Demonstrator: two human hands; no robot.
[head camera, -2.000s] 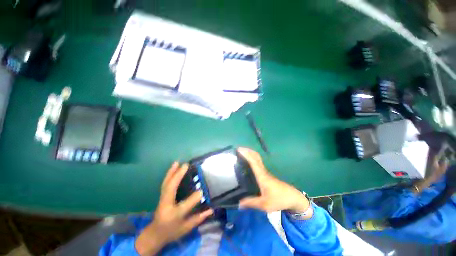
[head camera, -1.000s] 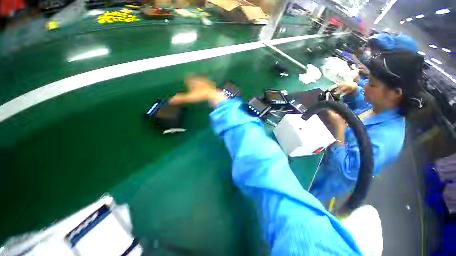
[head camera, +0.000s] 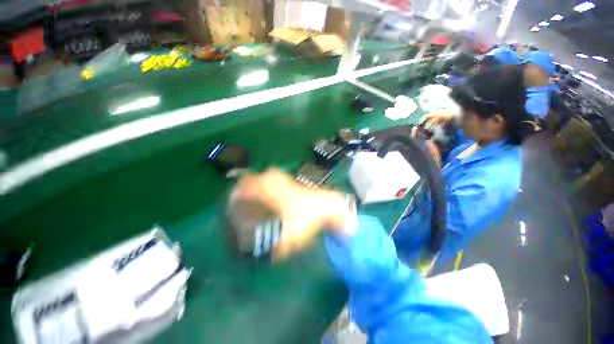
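My right hand (head camera: 296, 208), blurred, is closed over a dark panel meter (head camera: 250, 225) above the green mat, with the meter's pale button row showing below the fingers. My left hand is out of the picture. A stack of white backing sheets (head camera: 134, 295) with black overlay frames lies at the lower left. Another dark meter (head camera: 232, 156) lies on the mat beyond my hand.
More meters (head camera: 328, 149) lie past my hand. A white box with a red switch (head camera: 380, 176) and a thick black hose (head camera: 436, 195) stand at the right, beside a worker in blue (head camera: 488, 181). Yellow parts (head camera: 165, 60) and cartons (head camera: 306, 41) are at the back.
My right hand has come back nearer from the far meters and now holds a meter. The view has shifted, and more of the white sheets shows. The left hand has left the picture since the earliest frame.
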